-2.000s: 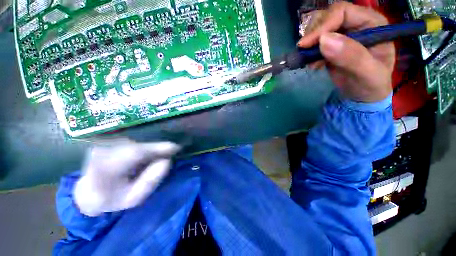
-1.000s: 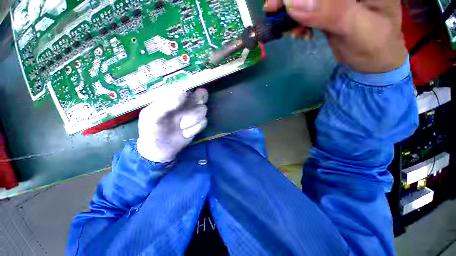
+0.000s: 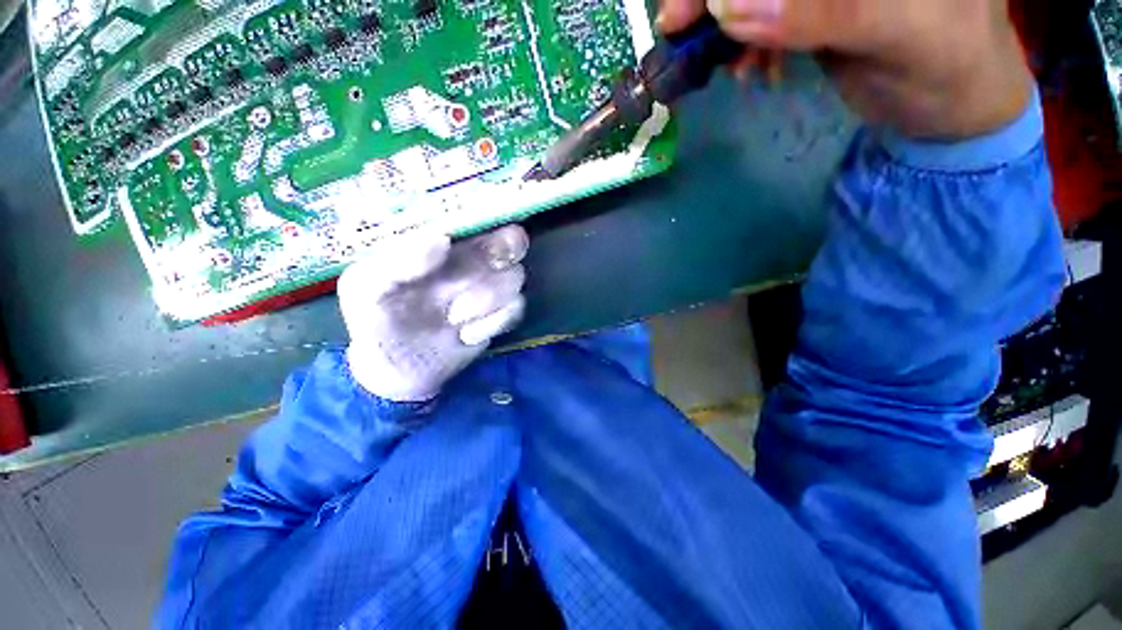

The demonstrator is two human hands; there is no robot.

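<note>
A large green printed circuit board (image 3: 332, 150) with white outlines and silvery joints lies at the upper left, on a red carrier (image 3: 273, 303) that shows under its near edge. My bare right hand (image 3: 880, 52), cut off by the top edge, is shut on the soldering iron (image 3: 628, 101). The iron's tip is at the silvery strip along the board's near right part; whether it touches is hard to tell. My gloved left hand (image 3: 433, 308) is at the board's near edge with curled fingers. Whether it holds solder wire cannot be seen.
The dark green bench (image 3: 726, 203) runs under the board. A red carrier (image 3: 1068, 148) and part of another board are at the right. A black crate (image 3: 1046, 406) with white blocks stands at lower right. A red edge (image 3: 10, 412) shows at far left.
My left hand has moved from in front of the bench to the board's near edge. My right hand has moved up towards the top edge, still holding the iron. The view has shifted a little.
</note>
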